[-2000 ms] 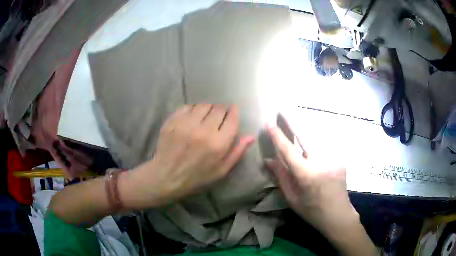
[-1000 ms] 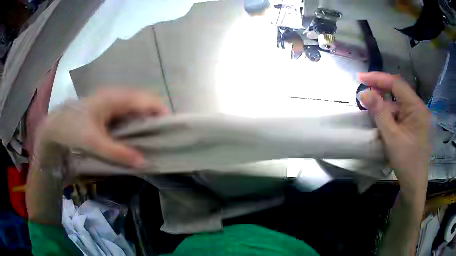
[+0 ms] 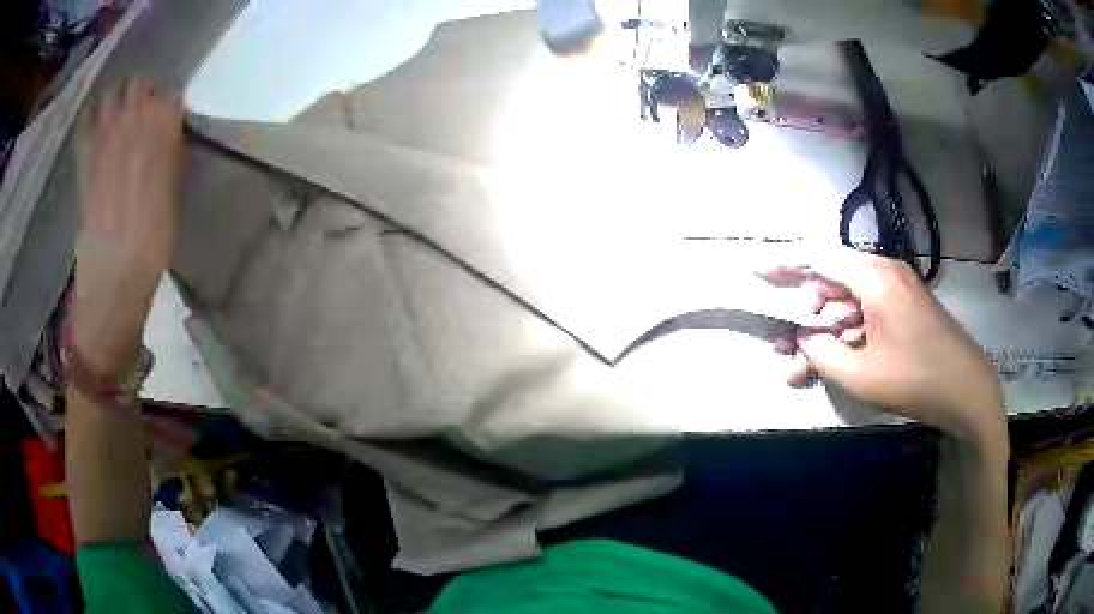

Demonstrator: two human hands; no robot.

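Observation:
Taupe garment panels (image 3: 360,312) lie layered across the table's left and middle, with lower parts hanging over its near edge. A straight dark edge runs from the upper left down to a point near the middle. My left hand (image 3: 130,198), blurred, is at the panels' upper left corner, where the taut cloth edge runs into it; its fingertips are not clear. My right hand (image 3: 894,342) pinches the right end of a curved cloth edge between thumb and fingers. Lamp glare whitens the cloth between this edge and the panels.
Black shears (image 3: 885,180) lie behind my right hand. The needle area (image 3: 708,102) is at the top, beside a lamp (image 3: 569,24). Grey fabric (image 3: 48,240) drapes at the far left. White scraps (image 3: 234,558) lie below the table at left. Printed ruler marks (image 3: 1038,362) run along the right near edge.
The bunched cloth held across the front is now spread flatter over the table. My left hand has moved up to the upper left; my right hand has moved slightly left and down.

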